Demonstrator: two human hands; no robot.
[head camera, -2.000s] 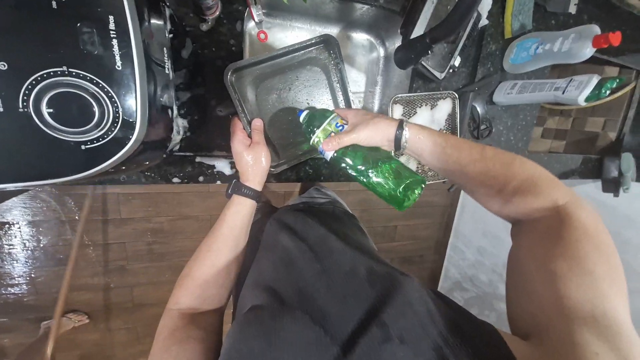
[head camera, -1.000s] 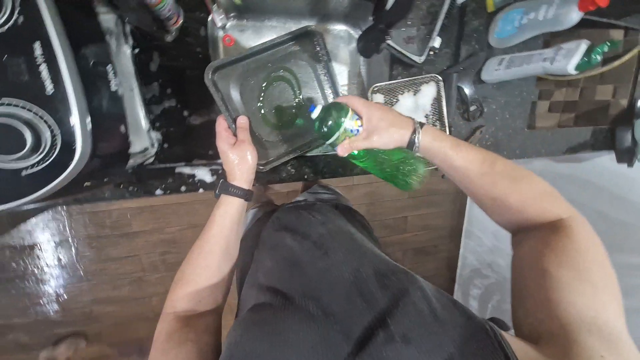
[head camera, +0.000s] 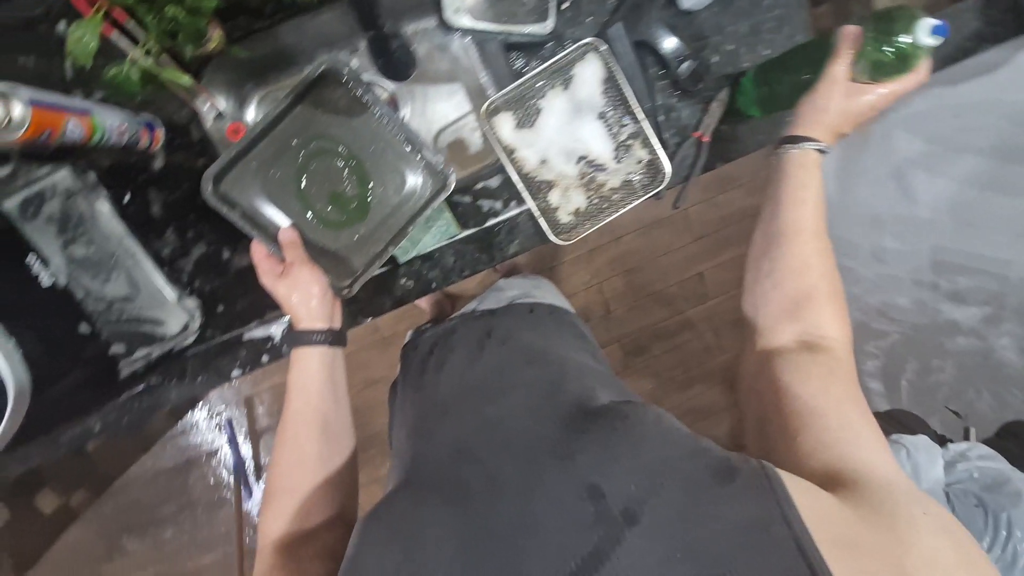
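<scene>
My left hand (head camera: 300, 280) grips the near corner of a rectangular metal pan (head camera: 272, 172), which is tilted over the sink. A ring of green liquid (head camera: 336, 182) lies on the pan's bottom. Far to the right, my right hand (head camera: 856, 92) is closed around a green plastic bottle (head camera: 884, 48) with a blue and white cap, held near the counter's edge. Between the hands, a wire-mesh basket (head camera: 588, 144) with white foam on it rests beside the sink.
The steel sink (head camera: 480, 60) lies behind the pan. Red-handled pliers (head camera: 704, 128) are right of the basket. An orange spray can (head camera: 76, 120), a foamy dark tray (head camera: 100, 256) and a leafy plant (head camera: 136, 40) stand at left. A green cloth or sponge (head camera: 428, 232) shows under the pan.
The bottle in my right hand has moved from over the pan to the far right, and it is now upright or nearly so. Green liquid now shows in the pan. The view has shifted.
</scene>
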